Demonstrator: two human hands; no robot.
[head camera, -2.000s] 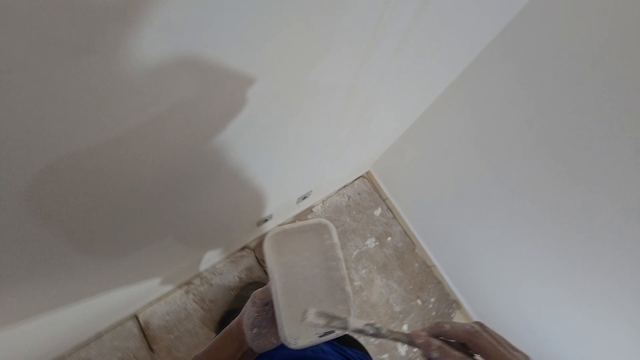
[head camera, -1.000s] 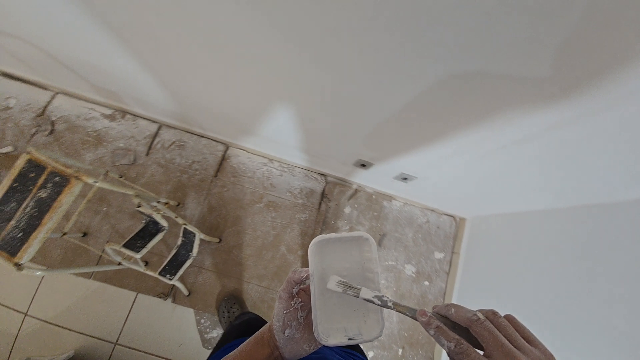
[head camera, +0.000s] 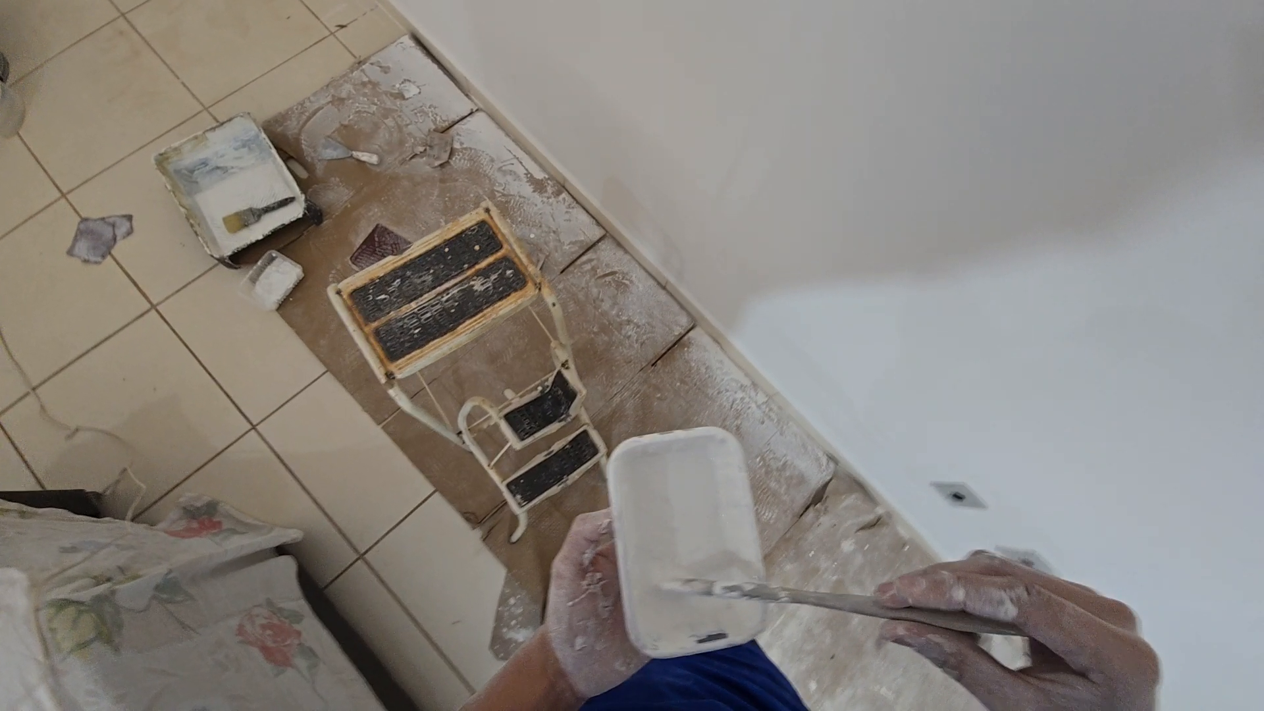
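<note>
My left hand (head camera: 592, 612), smeared with white, holds a white rectangular plastic tub (head camera: 686, 523) from its left side. A pale layer of paint or filler coats the inside of the tub. In my right hand (head camera: 1037, 632) is the handle of a paintbrush (head camera: 820, 598), pinched between thumb and fingers. The brush's tip lies over the lower middle of the tub; whether it touches the contents I cannot tell. Both hands are at the bottom of the view, the right one in front of the white wall (head camera: 1037, 375).
A folding step stool (head camera: 444, 296) stands on paint-spattered floor covering (head camera: 632, 296). Beyond it are a paint tray (head camera: 232, 188) with a brush in it, a small plastic container (head camera: 274, 280) and a putty knife (head camera: 348, 152). Floral cloth (head camera: 197, 612) covers something at the lower left. A wall box (head camera: 958, 495) sits low on the wall.
The view has swung far to the left, bringing the whole stool, the paint tray and the floral cloth into sight. Both hands still hold the tub and the brush.
</note>
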